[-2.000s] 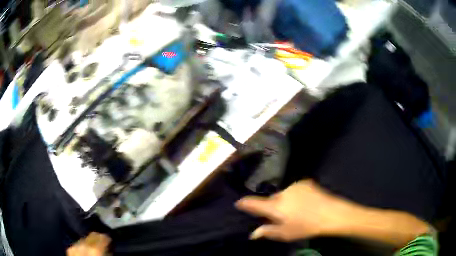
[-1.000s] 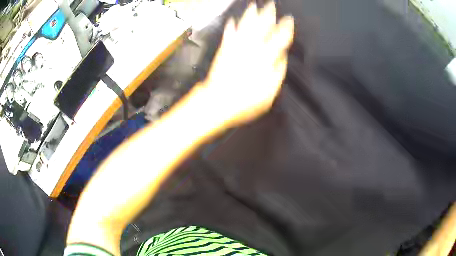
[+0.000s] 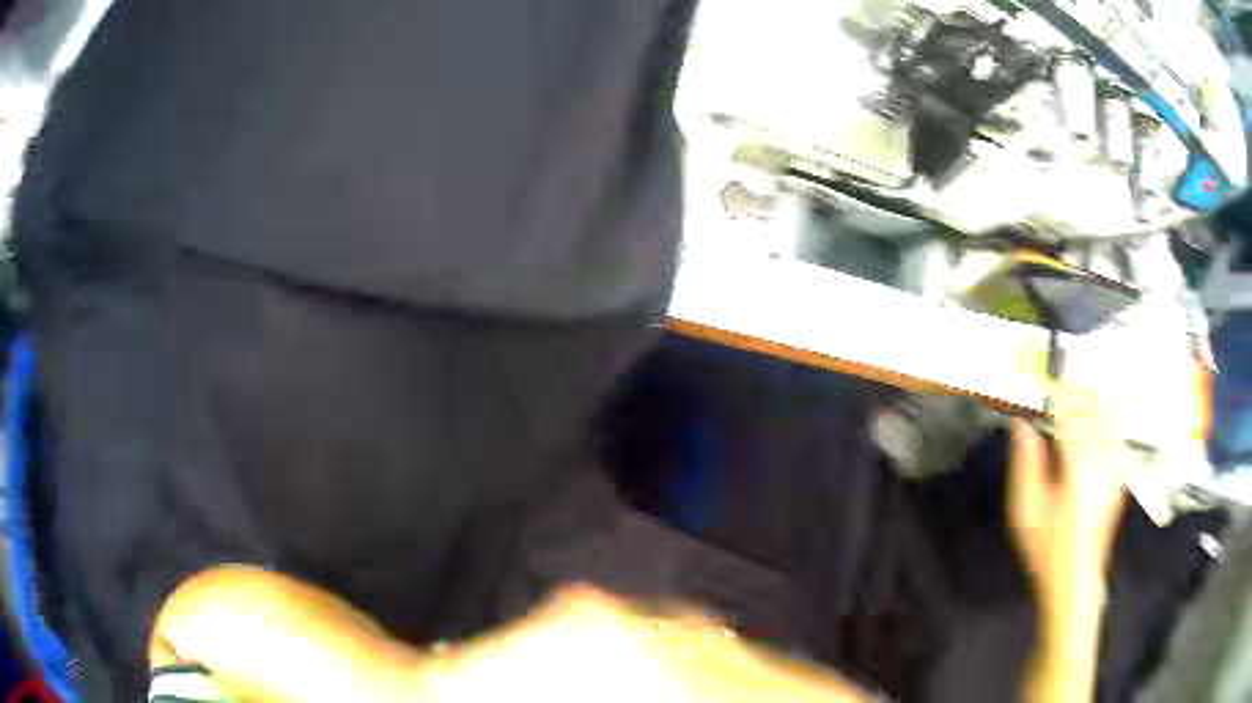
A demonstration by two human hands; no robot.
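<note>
Large black fabric (image 3: 371,179) spreads over the left half and down across the lap. My left forearm crosses the bottom, blurred; my left hand is cut off or too blurred to make out. My right hand (image 3: 1071,474) is at the table's brown edge at right, fingers pointing up, blurred; whether it grips anything cannot be told. A dark flat thing, likely the smartphone (image 3: 1085,302), lies at the machine front just above it. The off-white overlock machine (image 3: 1016,179) stands at upper right.
The white table (image 3: 851,309) has a brown front edge. A narrow dark strap (image 3: 1055,350) hangs near my right hand. Dark fabric (image 3: 961,549) lies below the table edge. A blue edge (image 3: 21,508) shows at far left.
The view has swung left, so the machine now stands at right. My left arm has come down from over the fabric to the bottom. My right hand now shows at the table edge.
</note>
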